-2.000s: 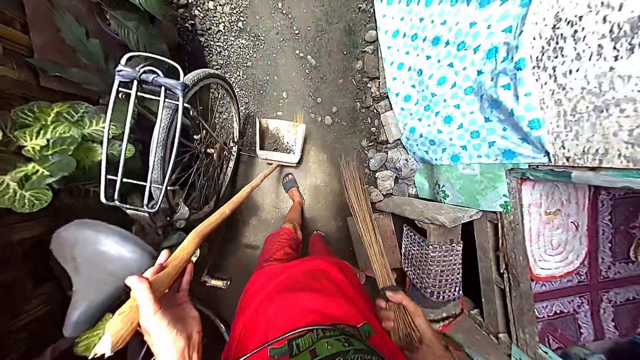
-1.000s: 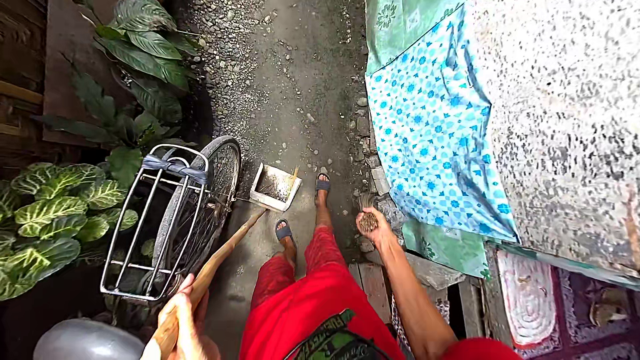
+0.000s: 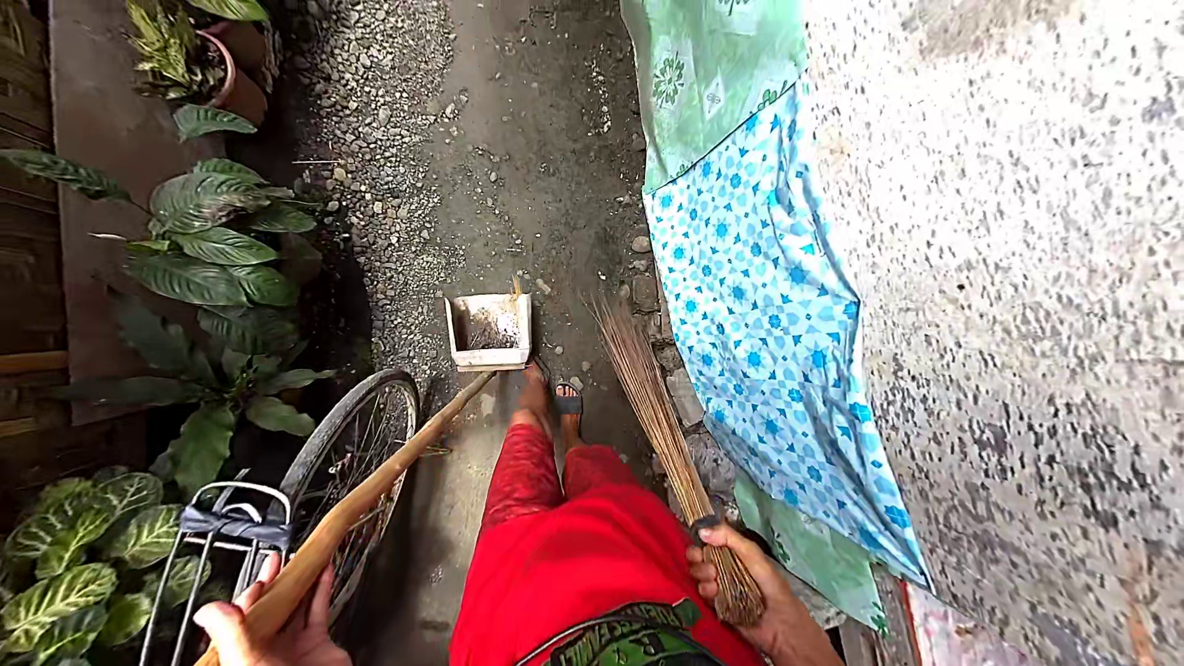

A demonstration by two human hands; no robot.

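Note:
My left hand (image 3: 277,615), at the lower left, is wrapped around the thick end of a long wooden handle (image 3: 370,490). That handle runs up to a white dustpan (image 3: 492,356) with dirt and bits of debris inside, in front of my feet. At the lower right, my right hand (image 3: 740,578) grips a stick broom (image 3: 661,416) near its bound butt end. The broom's thin bristles point up and away toward the stony edge of the path, apart from the dustpan.
A bicycle wheel (image 3: 356,462) and rear rack (image 3: 217,532) stand at the left, beside leafy plants (image 3: 83,564) and a clay pot (image 3: 242,79). Gravel (image 3: 388,166) lines the concrete path (image 3: 536,157). A blue patterned cloth (image 3: 749,305) hangs along the right side.
The bicycle has slid back and down in view as I moved forward along the path. My right hand and the broom have swung, so the bristles again point forward. The dustpan has stayed ahead of me.

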